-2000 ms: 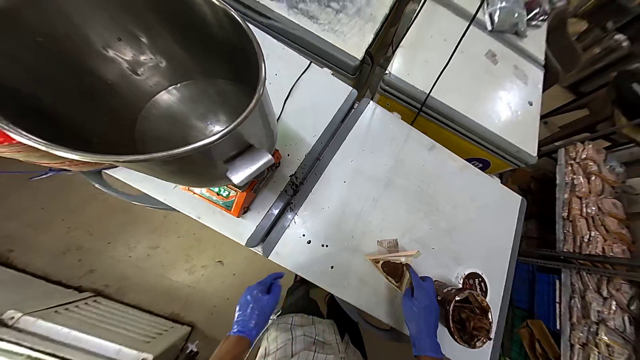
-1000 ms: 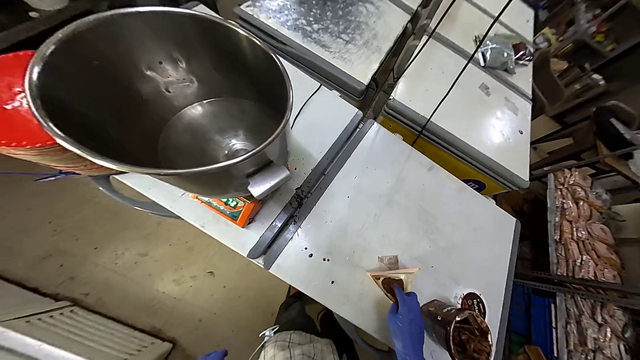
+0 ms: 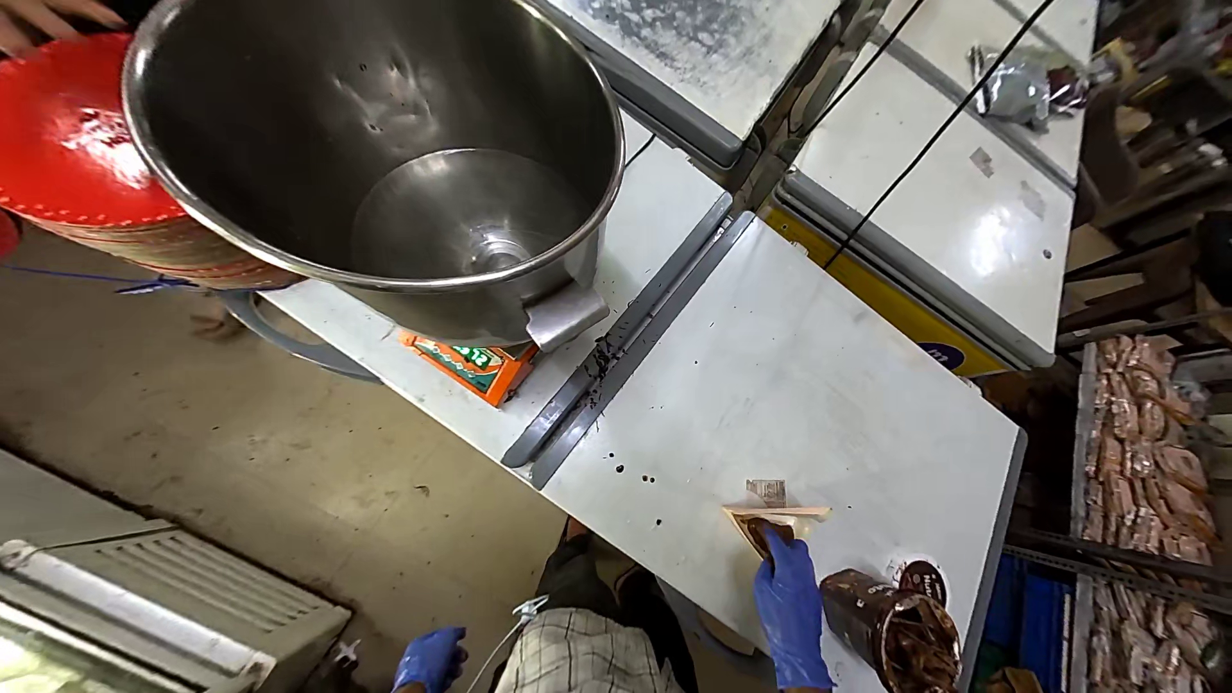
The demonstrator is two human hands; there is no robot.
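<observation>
My right hand (image 3: 791, 597), in a blue glove, reaches over the white chest freezer lid and has its fingers at the brown filling in an open triangular pouch (image 3: 741, 520); whether it grips anything there is hidden. Beside that hand lies a tipped brown tub (image 3: 847, 597) with dark brown contents, its round lid (image 3: 924, 581) next to it. My left hand (image 3: 430, 660), also gloved in blue, hangs low over the floor by my side, its fingers partly curled and touching nothing visible.
A large steel mixing bowl (image 3: 404, 306) stands on an orange scale (image 3: 500, 385) at the upper left. Another person's hand (image 3: 58, 17) rests by a stack of red round boards (image 3: 77, 144). Packed bags (image 3: 1145, 443) fill a rack at right.
My left hand drops low in view, then shows again near the bottom edge. My right hand stays around the pouch. The view shifts, bringing the red stack and another person's hand into sight.
</observation>
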